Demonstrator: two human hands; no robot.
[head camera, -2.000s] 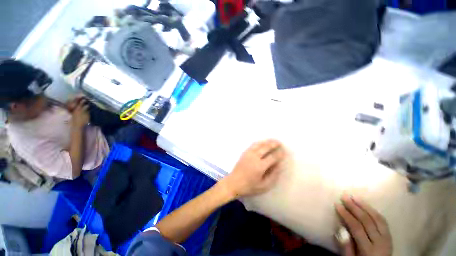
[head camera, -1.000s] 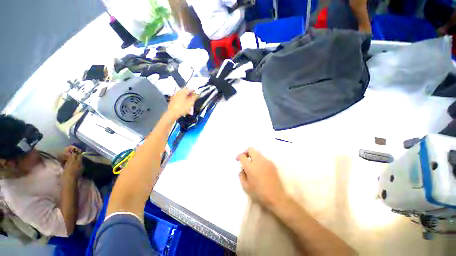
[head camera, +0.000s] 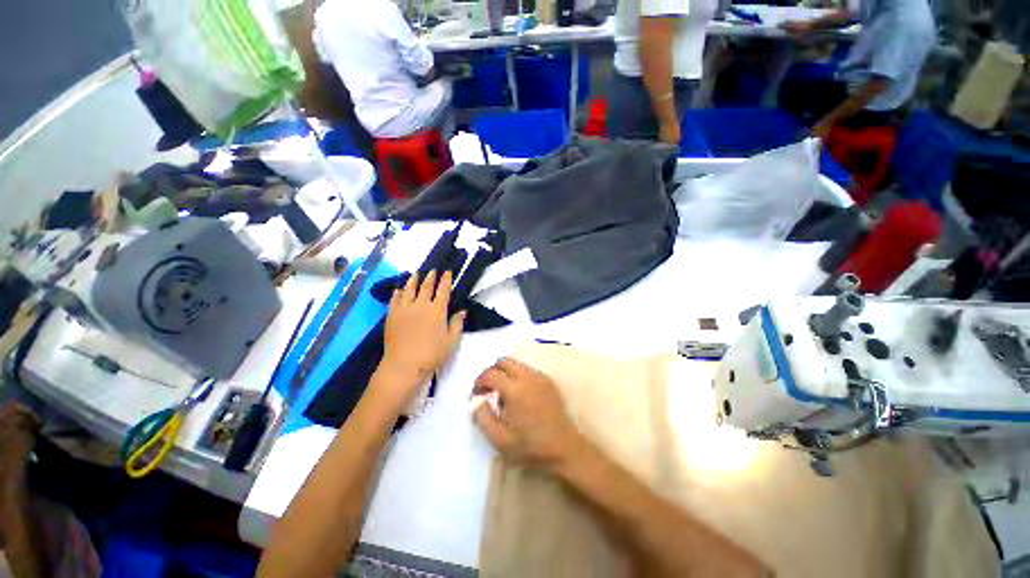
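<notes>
The beige garment panel lies on the white table and runs under the sewing machine head. My left hand lies palm down on the black fabric strips, fingers slightly spread. My right hand rests by the panel's upper left corner, fingers curled inward. A small white spot shows at its fingertips; I cannot tell if it is a held piece or something on a finger. My right forearm lies over the panel.
Dark grey garment pieces are heaped behind the work. Yellow-green scissors and a grey machine part are at left. A clear plastic bag lies behind. People sit and stand beyond the table; part of another person shows at lower left.
My left hand first reached from the panel to the black strips; these now lie nearer, in front of the blue sheet. My right hand moved left across the panel. The view has shifted.
</notes>
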